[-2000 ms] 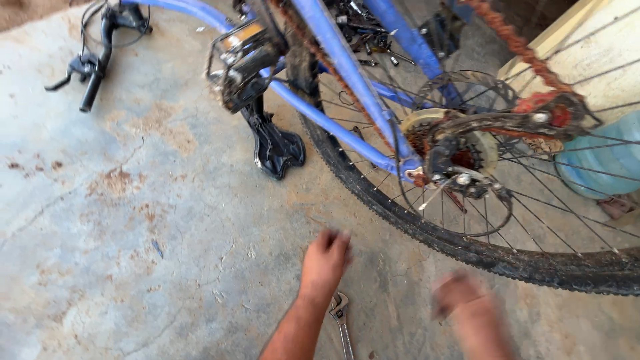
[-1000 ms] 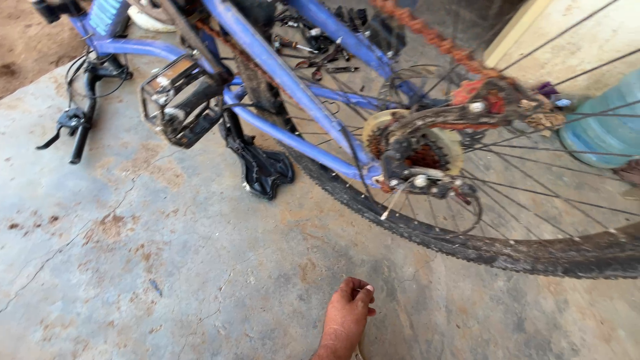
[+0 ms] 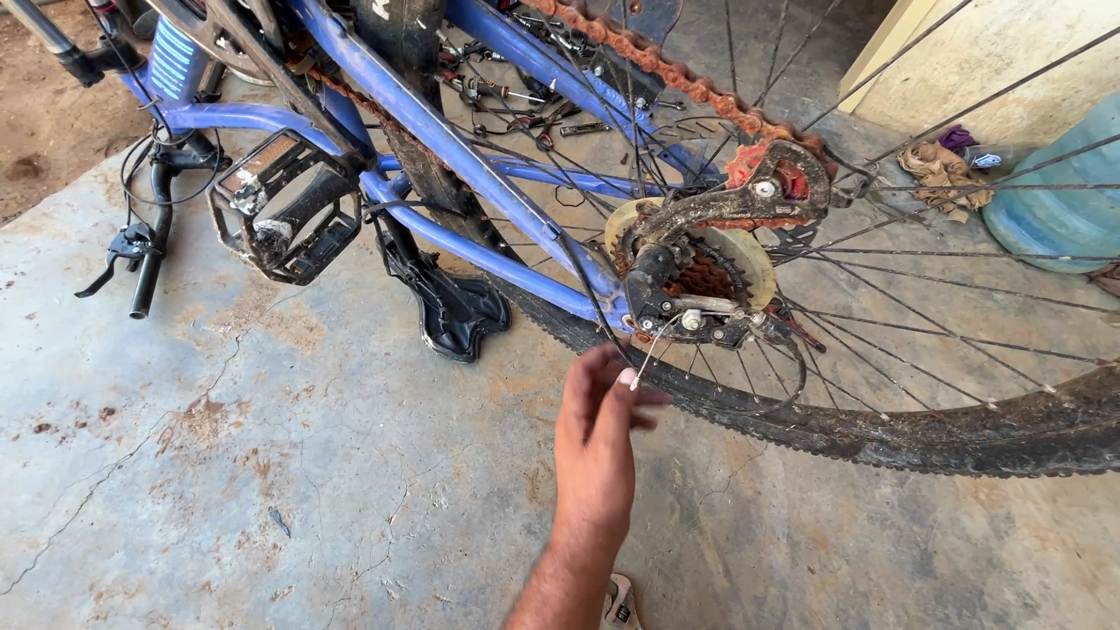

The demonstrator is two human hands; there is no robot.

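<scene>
My left hand [image 3: 604,416] reaches up from the bottom, fingers spread and partly blurred, beside the rear derailleur [image 3: 691,319] of a blue bicycle. Its thumb tip overlaps the frayed end of a thin inner cable [image 3: 646,359]; I see no clear grip on it. Just above the fingers runs black cable housing [image 3: 588,293]. The bicycle stands upside down, its saddle [image 3: 464,315] on the floor. A rusty chain [image 3: 674,79] passes over the derailleur, near the rusty sprockets [image 3: 709,276]. An adjustable wrench [image 3: 621,604] lies below, partly cut off by the frame. My right hand is out of view.
Rear wheel tire [image 3: 945,442] and spokes span the right side. A pedal [image 3: 289,210] and handlebar with brake lever [image 3: 144,249] are at left. Behind the frame lie scattered tools [image 3: 516,96]. A blue plastic water jug [image 3: 1059,192] stands by the wall at right.
The right hand, seen two seconds before, has left the view. My left hand has moved up to the cable end by the derailleur, and its fingers have spread.
</scene>
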